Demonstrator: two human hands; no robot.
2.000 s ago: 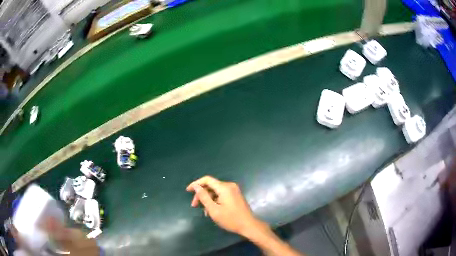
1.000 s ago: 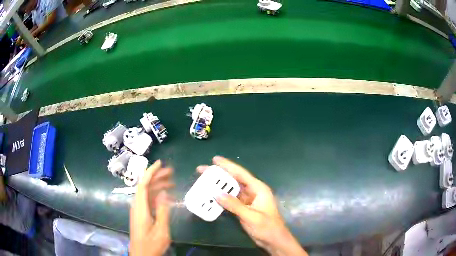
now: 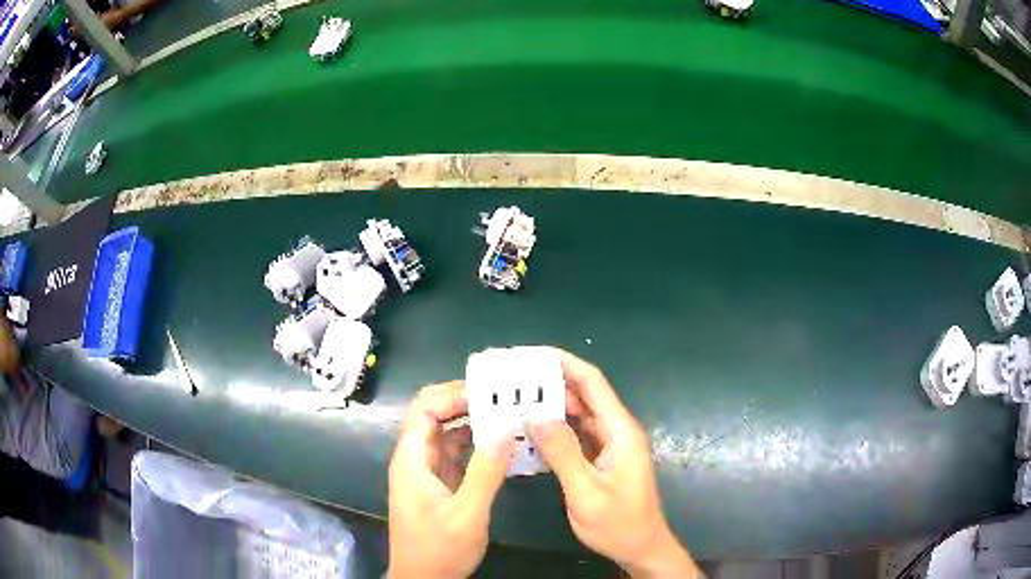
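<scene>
A white socket cover (image 3: 517, 390) with dark slots faces up at the bottom centre of the view. My left hand (image 3: 443, 486) holds its left side and my right hand (image 3: 605, 469) holds its right side, with both thumbs on its lower face. The palms and the underside of the cover are hidden. A single inner assembly (image 3: 508, 248) with blue and yellow parts lies on the dark green bench beyond my hands. A cluster of inner assemblies (image 3: 349, 284) lies to the left.
A blue parts bin (image 3: 119, 294) and a black lettered mat (image 3: 70, 277) are at the left, with a thin stick (image 3: 181, 362) nearby. White adapter parts (image 3: 947, 366) stand at the right edge. The green conveyor (image 3: 543, 102) carries scattered assemblies. A lined tote (image 3: 237, 520) is at the lower left.
My left hand has moved right and taken hold of the cover. The cover has turned more upright between both hands. The view has shifted, so the bench items appear further right on the left side.
</scene>
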